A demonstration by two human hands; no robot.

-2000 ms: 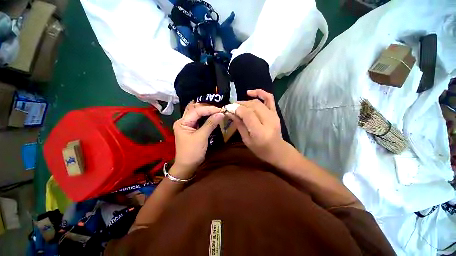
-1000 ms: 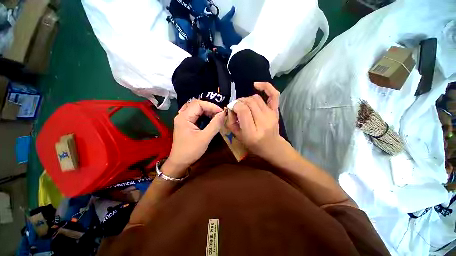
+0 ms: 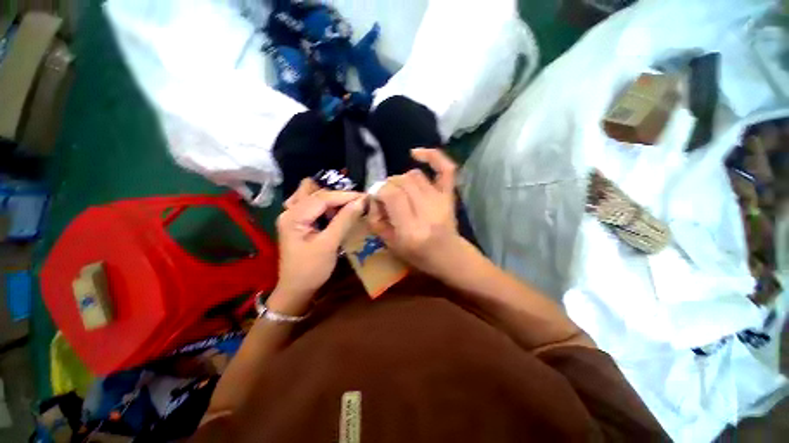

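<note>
My left hand (image 3: 311,234) and my right hand (image 3: 417,212) meet over my lap, fingertips pinched together. A brown hang tag (image 3: 377,266) with a blue print and orange edge hangs just below the fingertips. A tiny whitish piece (image 3: 375,188) shows at my right fingertips. A black lanyard strap (image 3: 336,180) with white lettering lies between my knees, at my left fingers. The cord between the fingertips is too small and blurred to make out, and any toy under the hands is hidden.
A white sack (image 3: 208,95) with blue plush toys (image 3: 316,52) stands ahead. At left are a red stool (image 3: 130,268) with a small tag stack (image 3: 93,296) and a toy pile (image 3: 130,402). At right are a bundle of tag strings (image 3: 630,215), a tag block (image 3: 642,108) and a black bar (image 3: 704,99).
The view has shifted, so surroundings appear further left. The hang tag, mostly hidden behind the hands at first, now shows more fully below them. Both hands remain pinched together.
</note>
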